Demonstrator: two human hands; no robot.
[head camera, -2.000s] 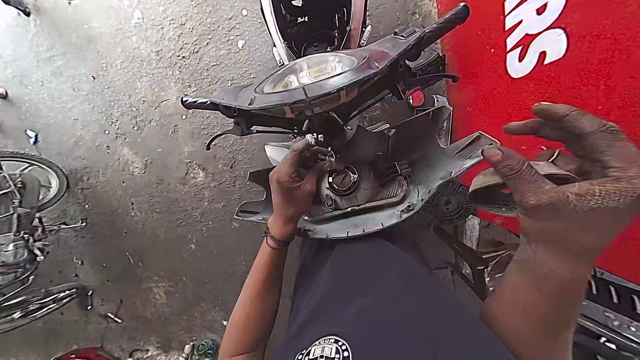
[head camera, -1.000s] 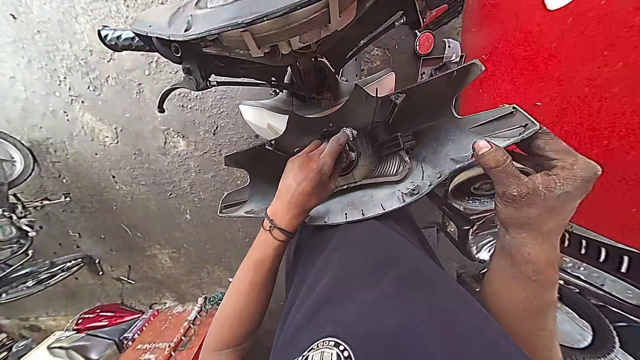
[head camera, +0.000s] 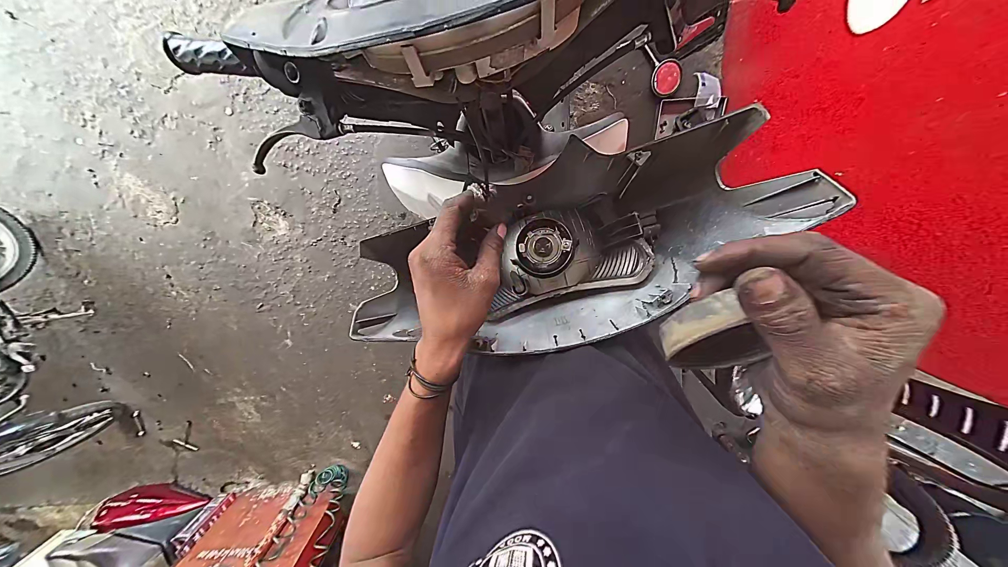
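Note:
My left hand (head camera: 457, 272) pinches a small whitish connector (head camera: 479, 191) at its fingertips, just above and left of the headlight's round bulb seat (head camera: 543, 246). Dark wires run up from it toward the steering column. The headlight sits in the back of a grey plastic motorcycle front fairing (head camera: 583, 327), which lies across my lap with its inner side up. My right hand (head camera: 811, 315) is raised by the fairing's lower right edge, thumb and forefinger apart. A curved, pale-rimmed part (head camera: 709, 327) shows beside its thumb; whether the hand touches it cannot be told.
The motorcycle's handlebar grip (head camera: 206, 57) and brake lever (head camera: 283, 142) stick out at upper left. A red panel (head camera: 866, 110) borders the right. An orange-red box (head camera: 260, 531) with a coiled green hose is at lower left; bicycle-like wheels (head camera: 55, 433) lie at far left.
My right hand, on the fairing's right corner a second ago, has come off it and moved down. My left hand has shifted from over the bulb seat to its upper left, uncovering the seat.

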